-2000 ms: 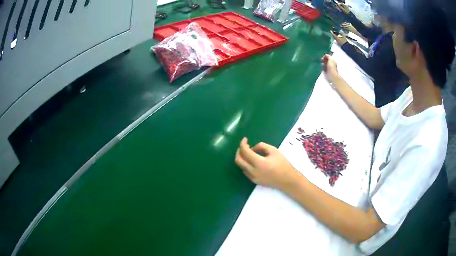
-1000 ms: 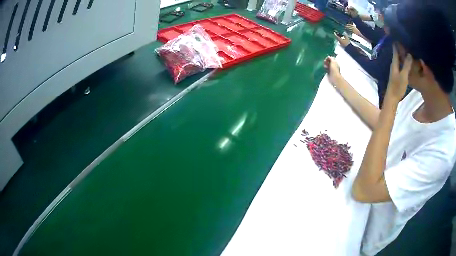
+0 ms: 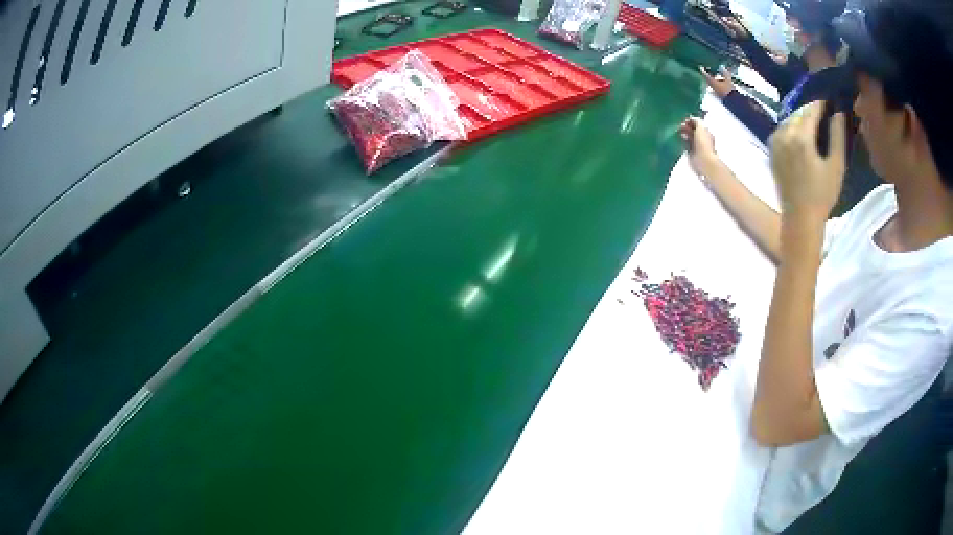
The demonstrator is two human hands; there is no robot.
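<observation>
Neither of my hands is in the picture. A loose pile of small red-and-black parts (image 3: 692, 322) lies on the white table covering (image 3: 617, 418), with a few pieces strayed at its upper left. The glossy green conveyor belt (image 3: 366, 397) curves past the covering's left edge. Across the belt, a clear plastic bag (image 3: 392, 113) with red contents lies partly on the near left corner of a red compartment tray (image 3: 523, 78).
A person in a white shirt (image 3: 878, 303) and dark cap sits at the right, one raised hand near the face, the other over the covering. More people sit beyond. A white vented machine cabinet (image 3: 167, 115) stands at left. Dark frames (image 3: 389, 23) lie behind the tray.
The seated person's near hand has left the belt's edge, risen to the head, and now stands slightly away from the face. The view has shifted slightly. The pile, bag and tray look unchanged.
</observation>
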